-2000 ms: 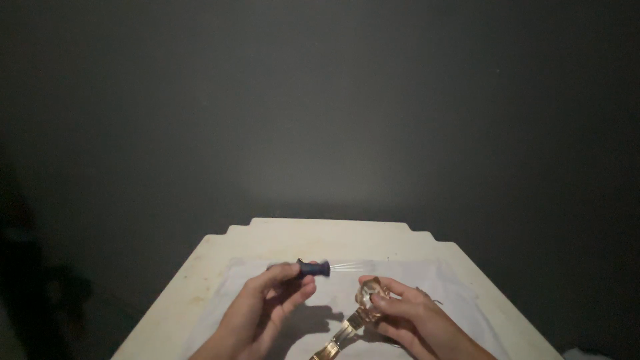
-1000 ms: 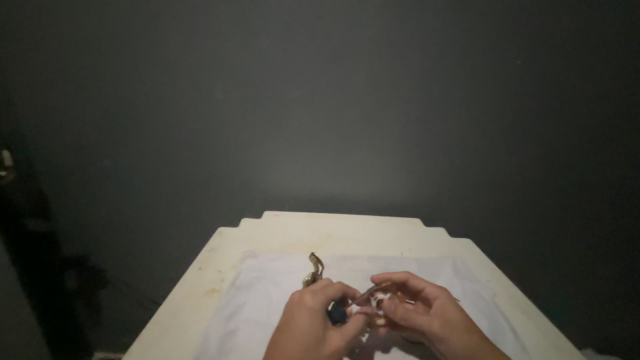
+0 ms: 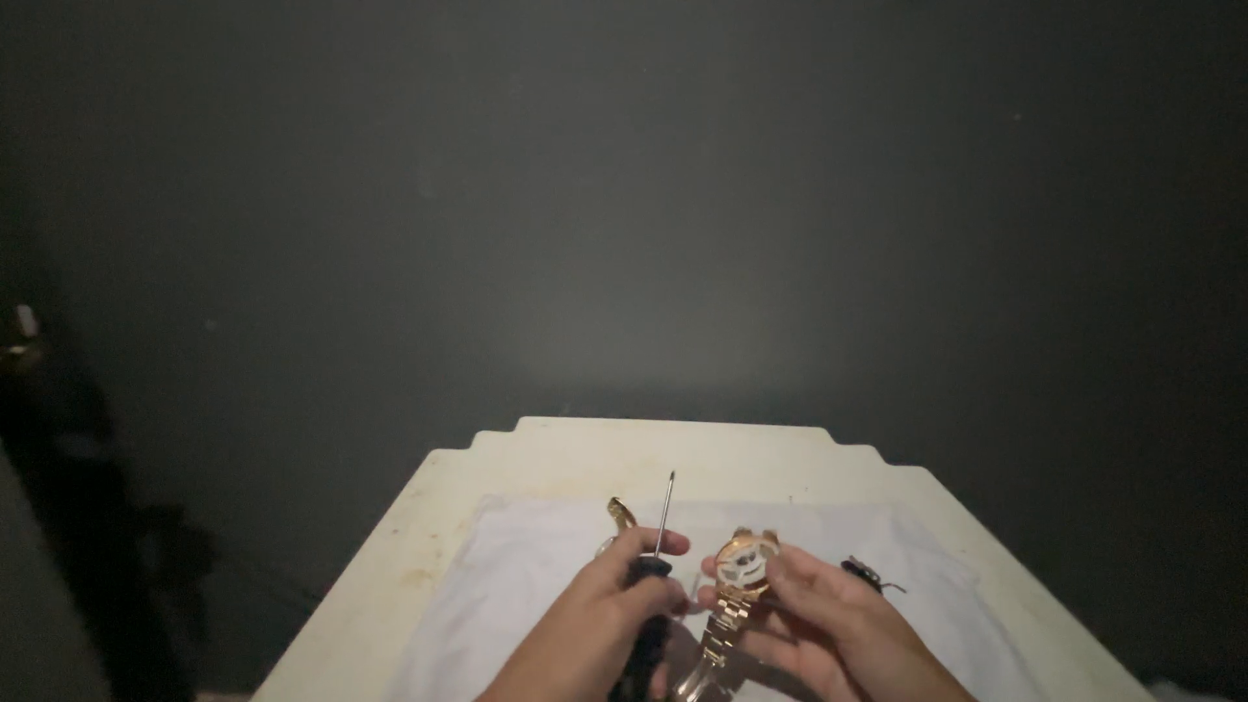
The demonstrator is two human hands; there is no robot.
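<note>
My left hand [image 3: 624, 595] is closed round the dark handle of a screwdriver [image 3: 666, 512], whose thin metal shaft points up and away. Just right of it, my right hand [image 3: 814, 609] holds a gold-coloured wristwatch [image 3: 747, 565] by its case between thumb and fingers. The centre of the case looks pale, with cut-out shapes. Its metal link bracelet [image 3: 720, 634] hangs down toward the near edge of the view. Beyond my left fingers lies a curved gold-coloured piece [image 3: 620, 512], partly hidden by the hand.
A white cloth [image 3: 526, 575] covers much of the pale table [image 3: 390, 546], which has stepped far corners. On the cloth, right of my right hand, lies a small dark object [image 3: 862, 573] with a thin strand. A dark wall [image 3: 624, 244] rises behind the table.
One second ago my hands were together over the watch; now they are apart, and the screwdriver's shaft points up. Two seconds ago it pointed right, toward the watch.
</note>
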